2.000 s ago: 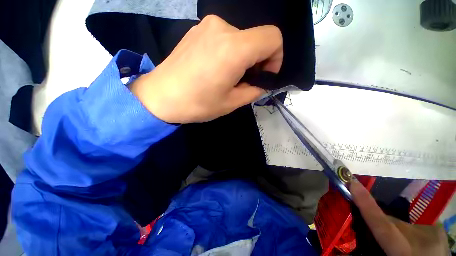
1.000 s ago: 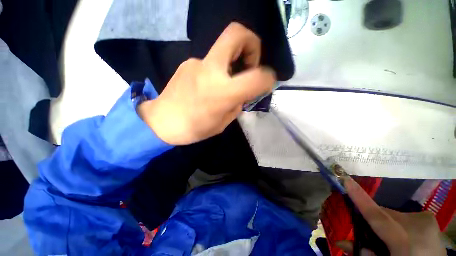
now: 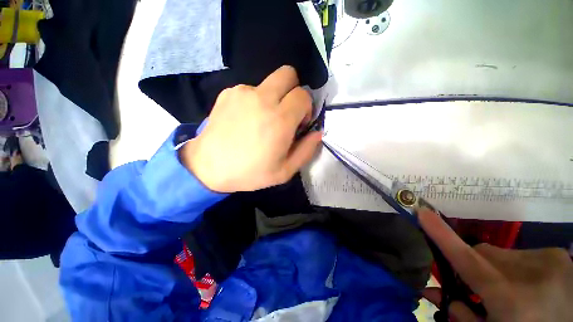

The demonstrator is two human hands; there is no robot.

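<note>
My left hand [image 3: 251, 135] pinches the edge of a black fabric panel [image 3: 261, 38] over the white table, fingertips closed on the cloth. Pale grey interfacing [image 3: 188, 38] shows on the panel's folded part. My right hand [image 3: 502, 270] holds fabric shears [image 3: 407, 197] by the black handles at the lower right. The silver blades point up and left, and their tips reach the cloth edge beside my left fingertips. Whether the tips are on the cloth or a thread is hidden.
The white table [image 3: 465, 144] has a printed ruler scale along its front edge. The machine's grey-white surface lies at upper right with a dark knob [image 3: 367, 5]. A purple device [image 3: 17, 97] is far left. Red plastic [image 3: 487, 233] shows below the table edge.
The camera view has shifted, bringing the purple device into view. My left hand still holds the cloth, now with its fingers curled closer together. The shears stay at the cloth edge.
</note>
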